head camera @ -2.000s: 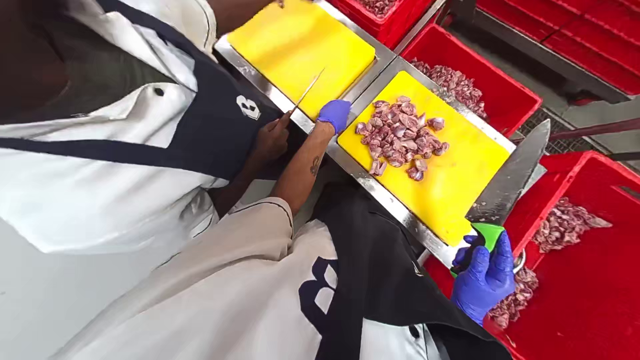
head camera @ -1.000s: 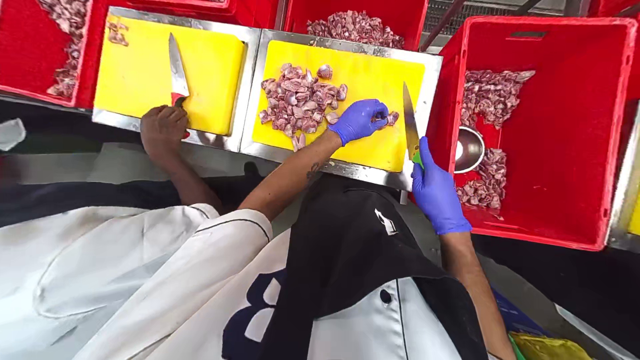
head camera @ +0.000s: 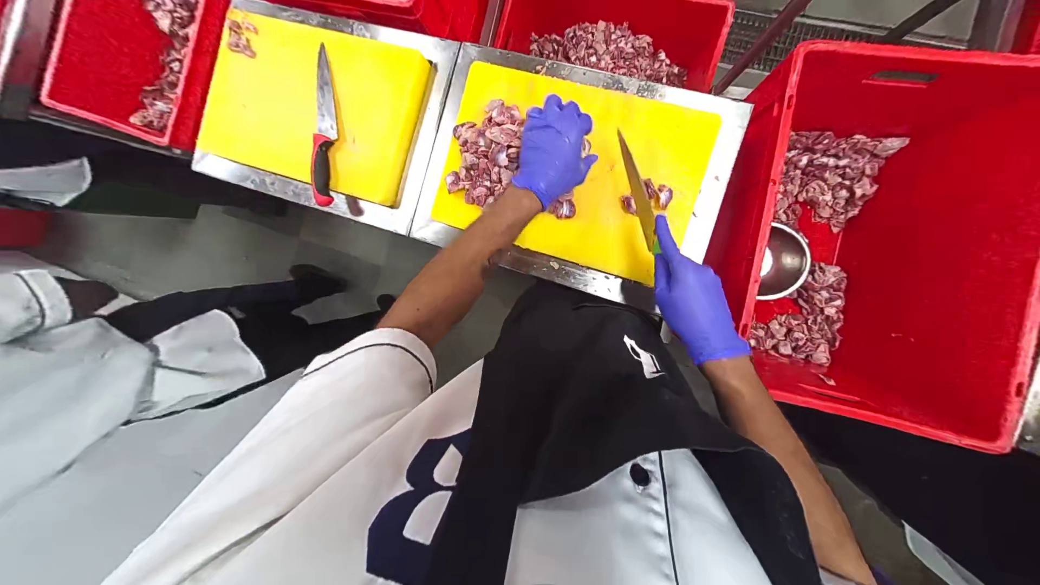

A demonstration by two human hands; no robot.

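Note:
My left hand (head camera: 555, 150), in a blue glove, lies palm down over the right side of a pile of raw meat pieces (head camera: 487, 154) on a yellow cutting board (head camera: 601, 110). Whether its fingers hold a piece is hidden. My right hand (head camera: 695, 296), also gloved, grips a green-handled knife (head camera: 636, 183) at the board's right side. The blade points up and left across the board. A few small meat pieces (head camera: 664, 196) lie beside the blade, apart from the pile.
A second yellow board (head camera: 260, 106) with a red-and-black-handled knife (head camera: 324, 122) is at left. Red crates (head camera: 934, 244) with meat stand right, behind and far left. The right crate holds a metal bowl (head camera: 784, 262). A co-worker's sleeve (head camera: 195, 361) shows lower left.
My left hand has moved left from beside the knife to the meat pile. The co-worker's hand has left the red-handled knife, which stays on its board. The view swung strongly after the oldest frame.

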